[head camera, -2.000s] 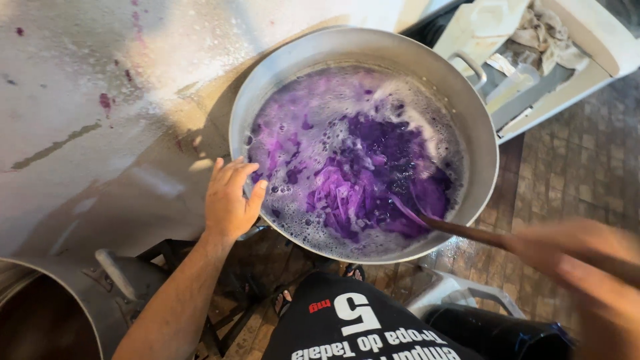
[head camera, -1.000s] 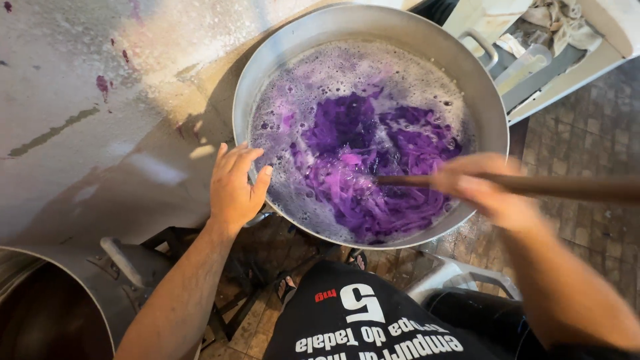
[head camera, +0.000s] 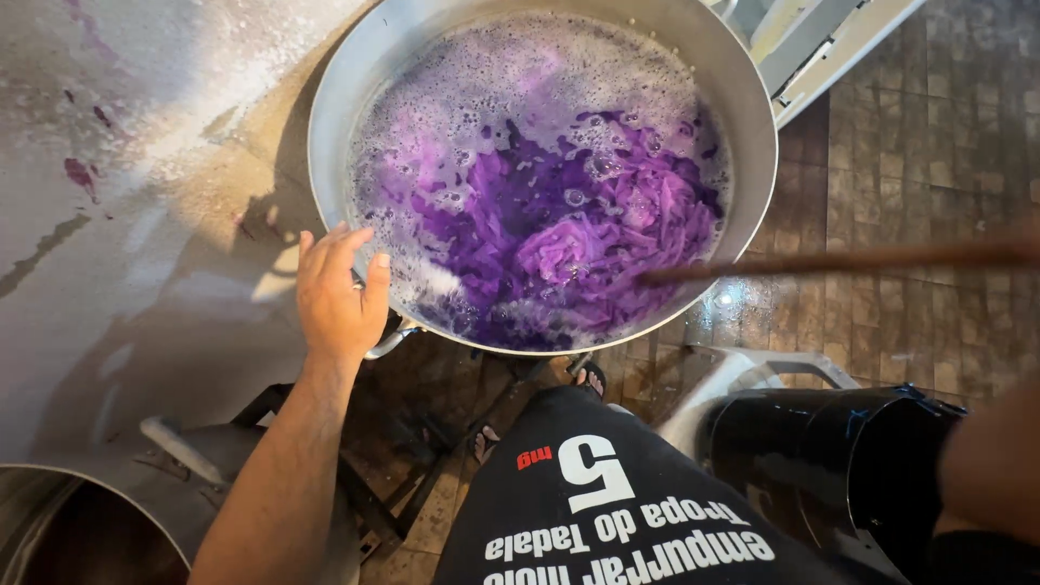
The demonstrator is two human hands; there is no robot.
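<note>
A large round metal pot (head camera: 747,122) holds foamy purple liquid and bunched purple fabric (head camera: 561,252). My left hand (head camera: 337,296) is at the pot's lower left rim, fingers apart and thumb over the edge, holding nothing; whether it touches the rim is hard to tell. Below it is the pot's side handle (head camera: 392,340). A wooden stick (head camera: 837,262) crosses the right rim, its near end over the fabric. At the right frame edge, only a blurred sliver of my right hand (head camera: 1029,236) shows, around the stick; its forearm is at the lower right.
A second metal pot (head camera: 122,496) with dark contents stands at the lower left. On the left is a stained pale surface (head camera: 106,268). A black cylindrical container (head camera: 788,463) and a white plastic stool (head camera: 731,366) are at the lower right. White furniture (head camera: 837,57) stands beyond the pot.
My right hand has moved right with the stick, from over the pot to the frame edge. The fabric and foam have shifted. My left hand stays by the rim.
</note>
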